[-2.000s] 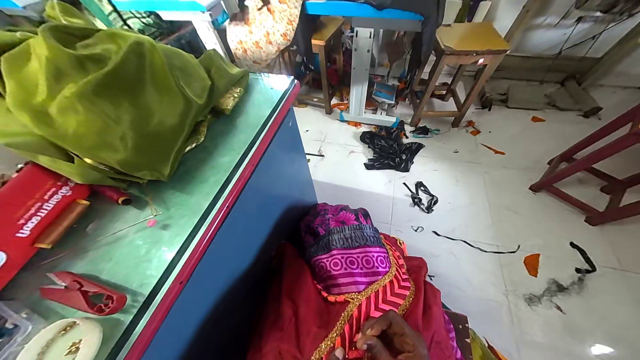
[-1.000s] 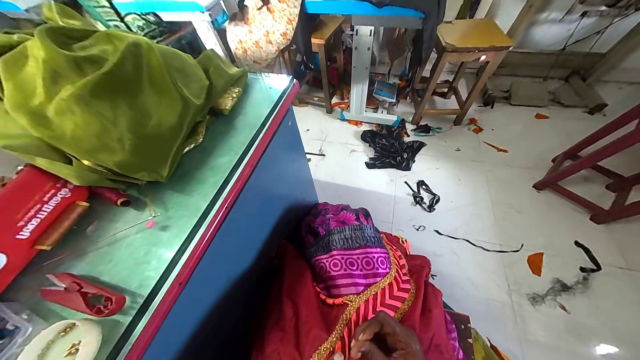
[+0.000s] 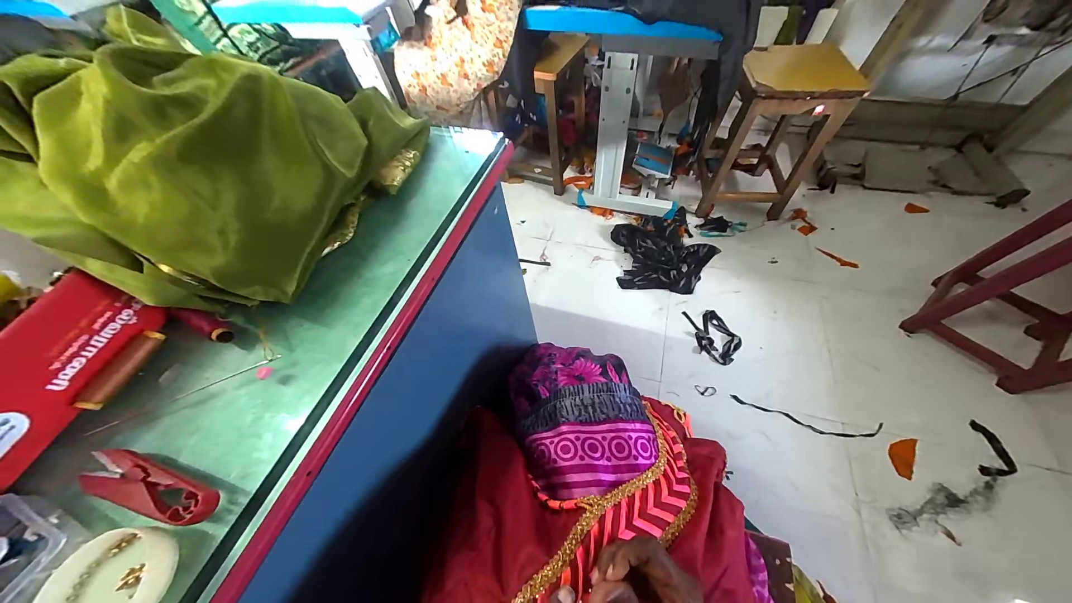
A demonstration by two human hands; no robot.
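A maroon garment point(image 3: 486, 502) lies over the lap, with gold braid point(image 3: 578, 536) and coral zigzag trim along its edge. Purple and black patterned cloth point(image 3: 590, 452) bulges inside this edging. At the bottom edge, my right hand point(image 3: 641, 569) is curled over the trim, thumb and fingers close together; whatever is between them is too small or hidden to tell. Only a fingertip of my left hand point(image 3: 563, 595) shows, low on the braid just left of the right hand. The rest of that hand is out of frame.
On the green-topped counter point(image 3: 368, 293) at left lie green sheer fabric point(image 3: 193, 167), a red box point(image 3: 67, 360), a red plastic clip-like tool point(image 3: 151, 486) and a round pincushion-like disc point(image 3: 113, 569). Wooden stools point(image 3: 804, 75), a maroon stool frame point(image 3: 997, 293) and black scraps point(image 3: 666, 255) stand or lie beyond.
My right hand has shifted slightly at the trim and its fingers have changed their bend. The garment and the things on the counter stay where they were.
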